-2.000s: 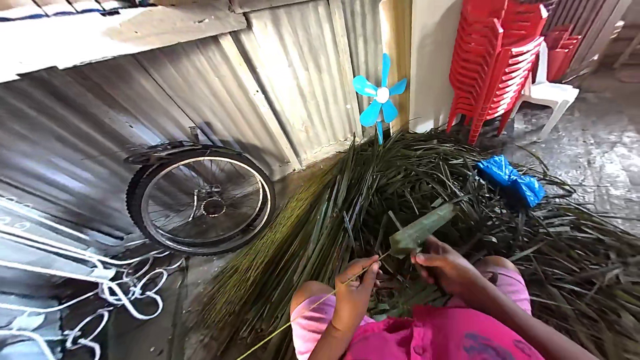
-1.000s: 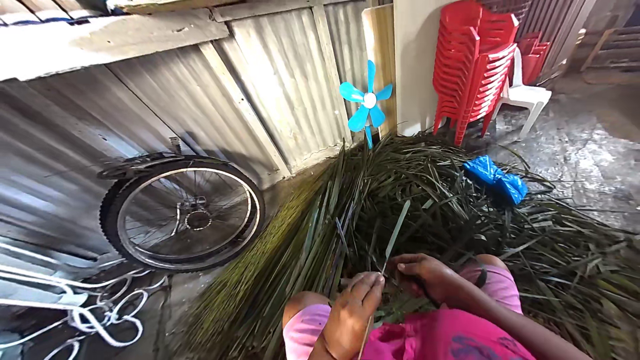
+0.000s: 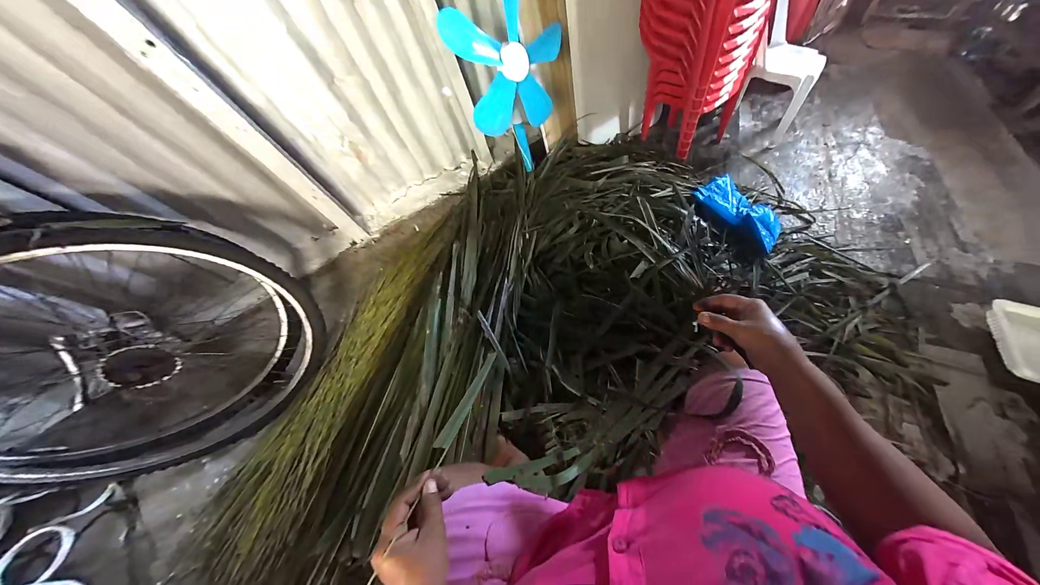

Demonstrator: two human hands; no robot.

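Low in the head view, my left hand [image 3: 416, 528] pinches a thin leaf midrib between thumb and fingers, beside my knee. My right hand [image 3: 743, 321] is raised over the pile of green palm leaf strips [image 3: 626, 268], above my other knee; its thumb and fingertips are nearly together, and whether they hold a strip I cannot tell. Long palm leaves [image 3: 431, 366] lie to the left of the pile, alongside a bundle of thin yellow-green midribs [image 3: 333, 382]. Several cut strips [image 3: 561, 467] rest between my legs.
A bicycle wheel [image 3: 296, 325] stands at the left by a corrugated metal wall [image 3: 357, 89]. A blue fan [image 3: 513, 65] is behind the leaves. Stacked red plastic chairs [image 3: 703, 65], a white chair [image 3: 792, 65], a blue plastic bag [image 3: 735, 211] and a white tray [image 3: 1016, 337] are to the right.
My hands, close together in both earlier frames, are now wide apart, the left one low by my knee. The broad green leaf piece between them is no longer there. The view has shifted closer and down.
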